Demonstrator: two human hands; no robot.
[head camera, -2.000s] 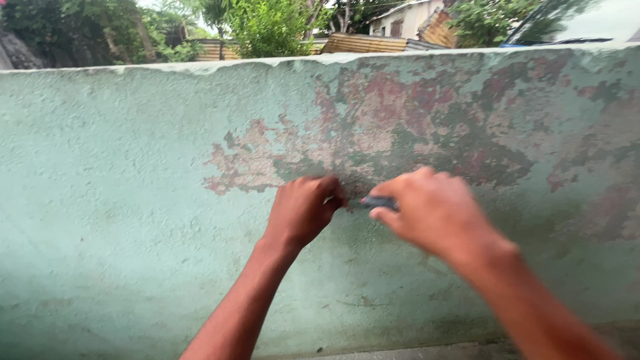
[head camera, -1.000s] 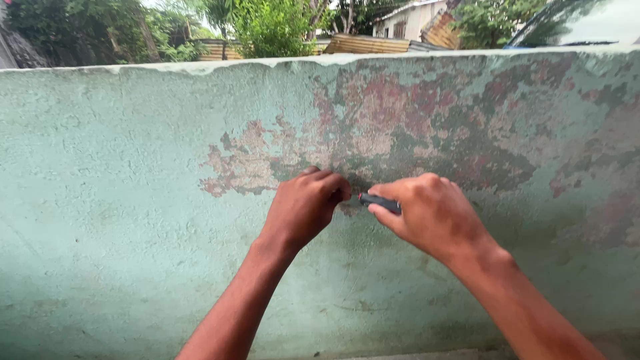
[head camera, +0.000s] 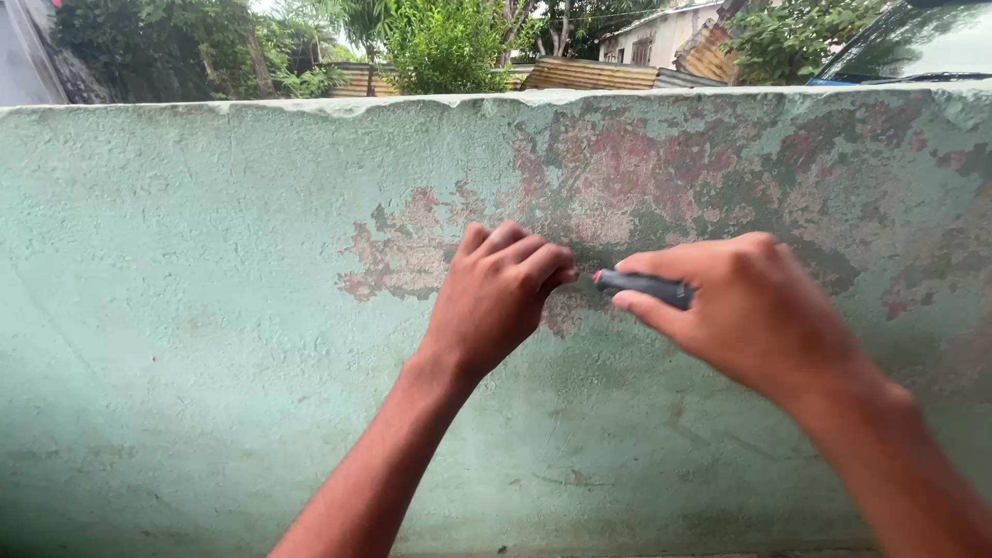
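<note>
My right hand (head camera: 752, 310) grips a tool by its dark grey handle (head camera: 647, 288), which has a red end pointing left. A thin part seems to run from that end toward my left hand (head camera: 504, 294); its kind cannot be made out. The left hand's fingers are curled in front of the wall, their tips near the tool, and whether they pinch something is hidden. Both hands are at the middle of a pale green painted wall (head camera: 232, 325). Behind and around them is a patch of peeled paint (head camera: 612, 170) showing pink, red and dark grey-green layers.
The chipped top edge of the wall (head camera: 465, 99) crosses the upper view. Beyond it stand a leafy bush (head camera: 446, 46), rusty corrugated metal sheets (head camera: 589, 74) and a pale building (head camera: 659, 37). A vehicle's windshield (head camera: 922, 43) shows at the upper right.
Both hands stay at nearly the same spot on the wall. The right hand has kept hold of the grey handle, whose angle has shifted slightly.
</note>
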